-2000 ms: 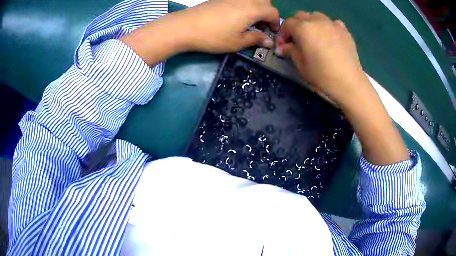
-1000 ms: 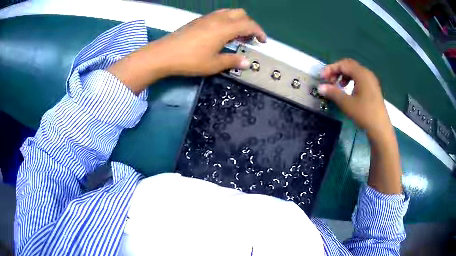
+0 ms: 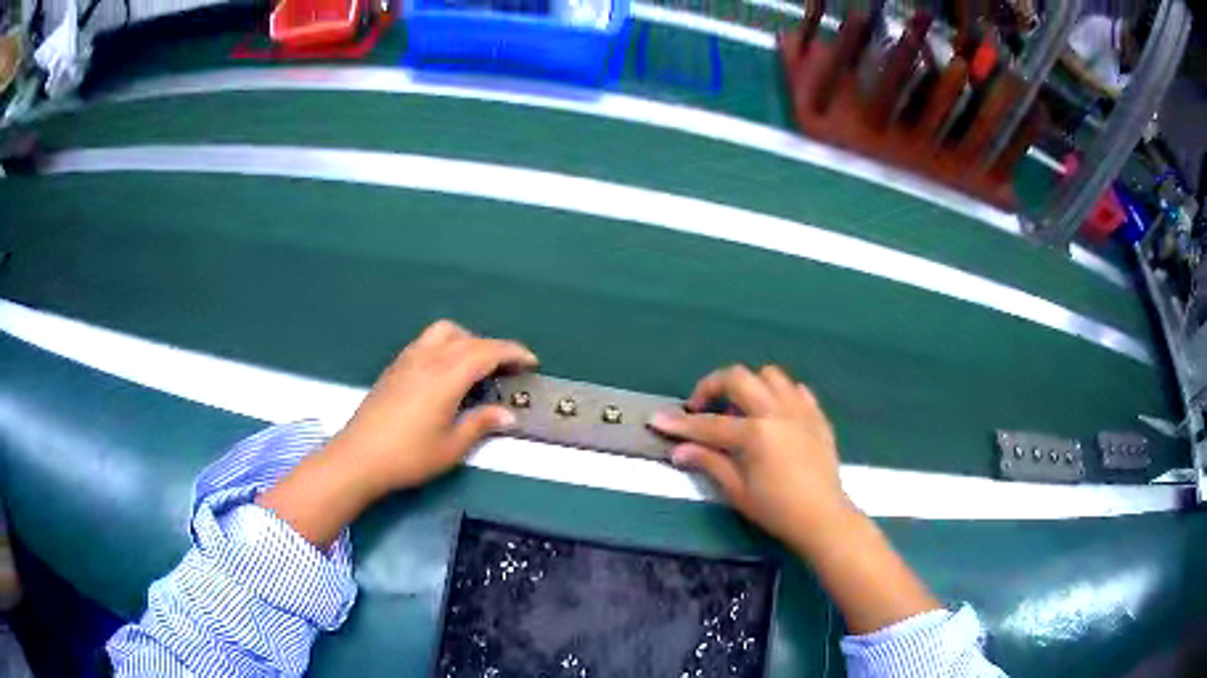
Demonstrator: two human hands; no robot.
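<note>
A grey-beige metal plate (image 3: 589,431) lies along the near white stripe of the green conveyor, with three brass-coloured round centres showing in a row. My left hand (image 3: 426,404) grips its left end between thumb and fingers. My right hand (image 3: 770,448) holds its right end, with the fingertips over the top face and hiding that end. The black parts tray (image 3: 609,596) lies below the plate, nearer to me and cut off by the bottom edge, with small dark rings scattered in it.
Two more metal plates (image 3: 1040,454) lie at the right on the conveyor (image 3: 530,285). A blue bin (image 3: 516,40) and a red bin (image 3: 315,19) stand across the line. A red-brown rack (image 3: 900,119) with upright posts stands at the far right.
The view has tilted up, showing the conveyor and far bins. The plate has moved from the tray's far edge onto the white stripe. My right hand now holds its right end.
</note>
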